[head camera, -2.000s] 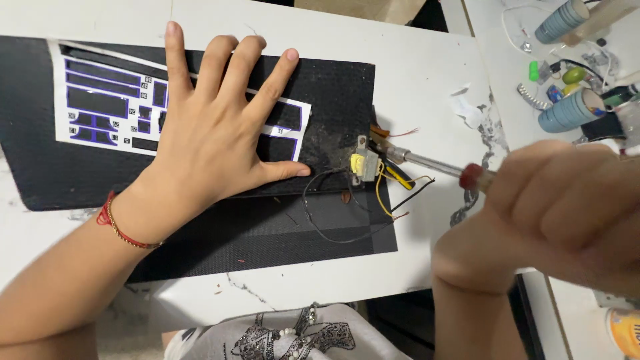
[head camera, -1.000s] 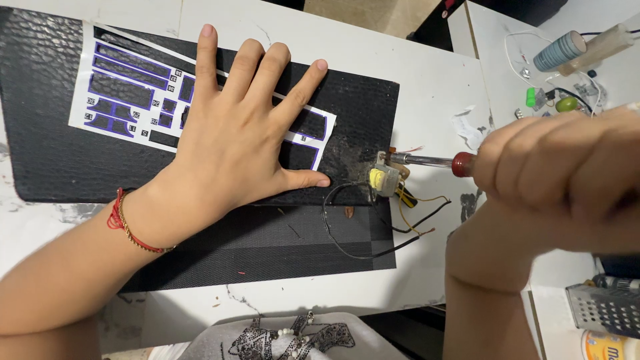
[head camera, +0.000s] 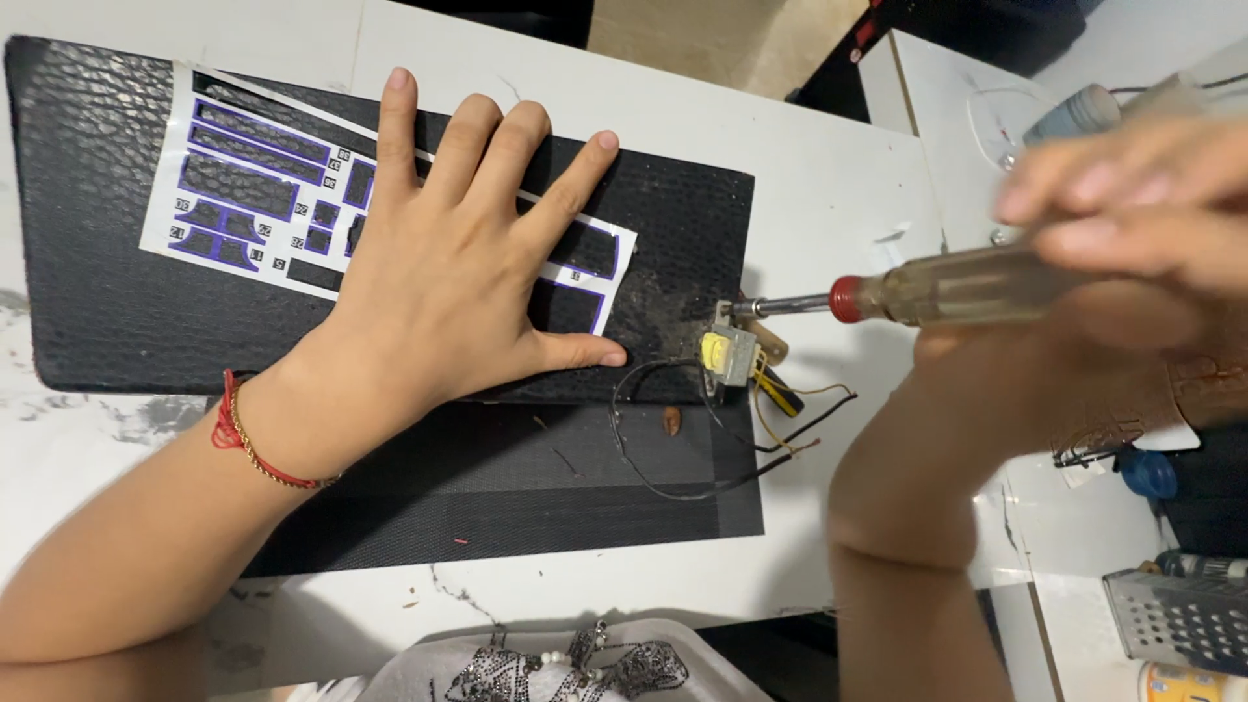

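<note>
My left hand lies flat, fingers spread, on a white cut-out sheet with purple outlines that rests on a black textured board. At the right end of the board sits a small transformer with a yellow coil and yellow and black wires. A screwdriver with a clear handle and red collar has its shaft tip at the transformer's metal mounting tab. My right hand, blurred, is around the handle, its upper fingers partly lifted off it. The exact contact at the tip is hard to tell.
Under the board lies a dark woven mat on the white marbled table. A small brown piece lies on the mat. At the right are a blue-grey roll, a blue cap and a perforated metal object.
The fingers of my right hand, closed around the handle a second ago, have loosened, and more of the handle shows. My left hand stays on the sheet. The view has shifted slightly.
</note>
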